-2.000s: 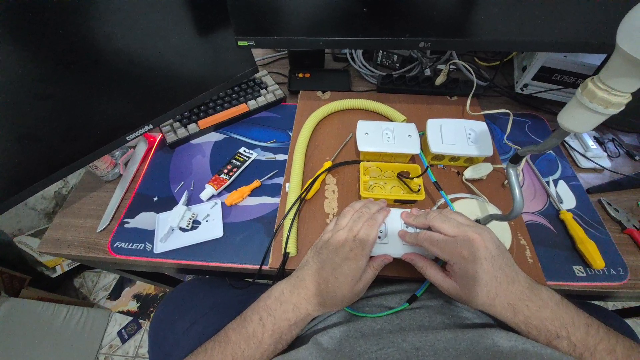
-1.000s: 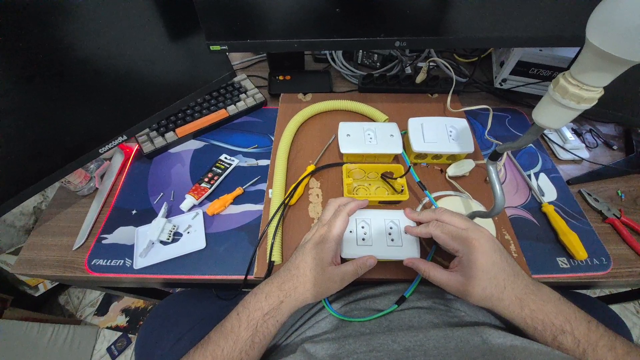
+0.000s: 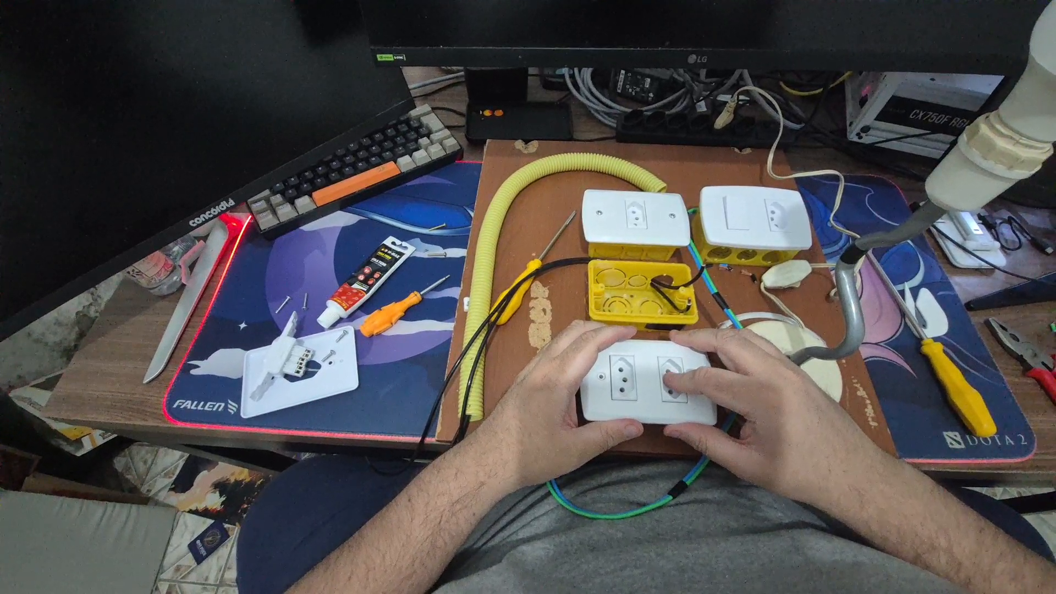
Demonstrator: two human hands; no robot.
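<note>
A white double-socket faceplate lies at the near edge of a brown board, gripped at its left end by my left hand and at its right end by my right hand. One right finger rests on the right socket. Just beyond is an open yellow electrical box with black wires in it. Behind it stand a yellow box with a white single-socket plate and, to the right, one with a white switch-and-socket plate. A green and blue cable loops below my hands.
Yellow corrugated conduit arcs over the brown board. Left are an orange screwdriver, a tube, loose screws and a white plate. A bent metal lamp arm, a yellow screwdriver and pliers are right.
My hands have moved apart from over the faceplate to its two ends, uncovering both sockets. Since one second ago, a right finger has come onto the right socket.
</note>
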